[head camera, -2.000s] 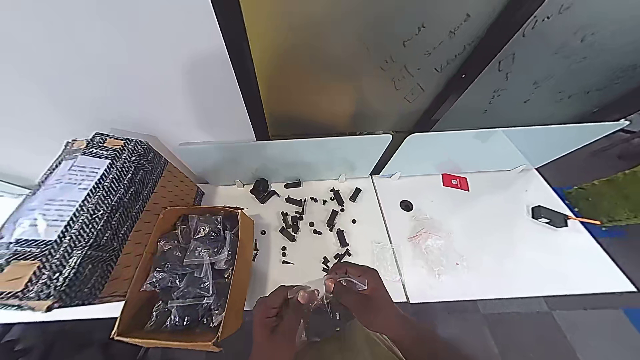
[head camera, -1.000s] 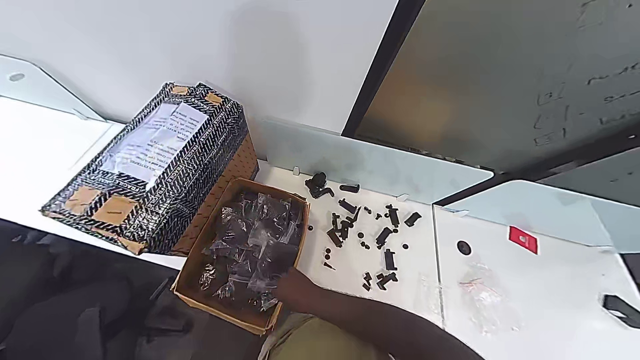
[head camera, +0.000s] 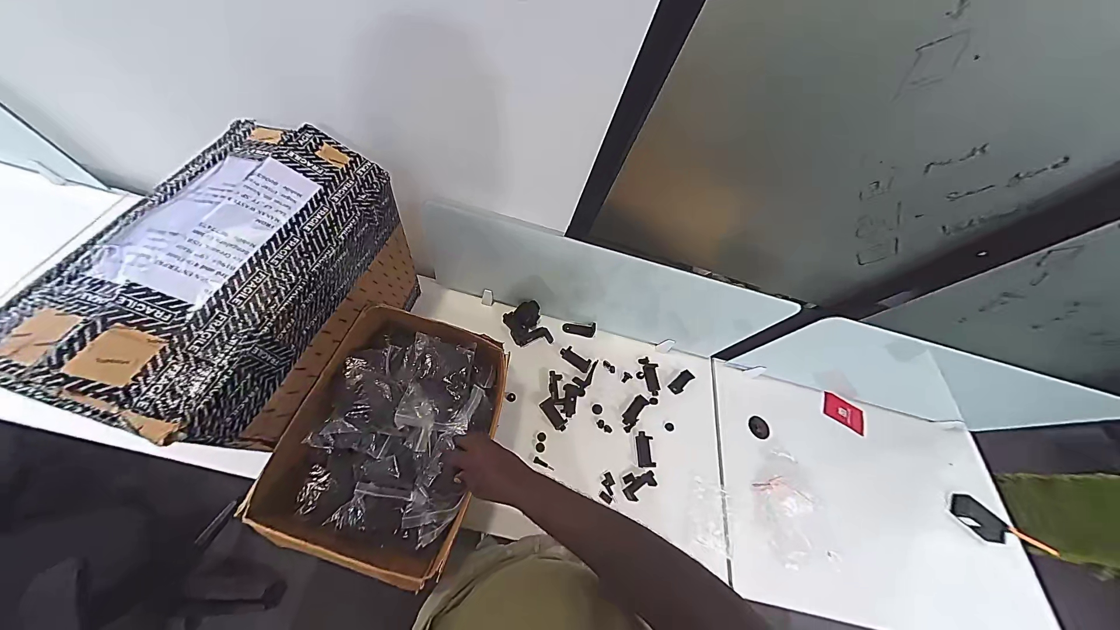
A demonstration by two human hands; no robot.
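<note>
An open cardboard box [head camera: 376,569] full of clear zip bags [head camera: 385,437] with dark parts inside stands left of centre. My right hand [head camera: 486,468] reaches over the box's right edge, its fingertips at a clear bag; whether they grip it is hidden. My left hand is out of the frame. Right of the box, black plastic parts [head camera: 643,451] lie scattered on the white table [head camera: 674,551]. A larger black part [head camera: 525,322] rests by the low glass divider.
A big carton [head camera: 324,289] wrapped in printed tape stands at the left. Crumpled clear bags [head camera: 787,516], a red card [head camera: 843,413], a round black disc [head camera: 759,427] and a black object [head camera: 978,518] with an orange stick lie on the right tabletop. Frosted divider panels [head camera: 612,271] line the back.
Two seconds ago both hands held a clear bag in front of the table. My left hand has left the view, and my right hand has moved left to the box. The view has swung left.
</note>
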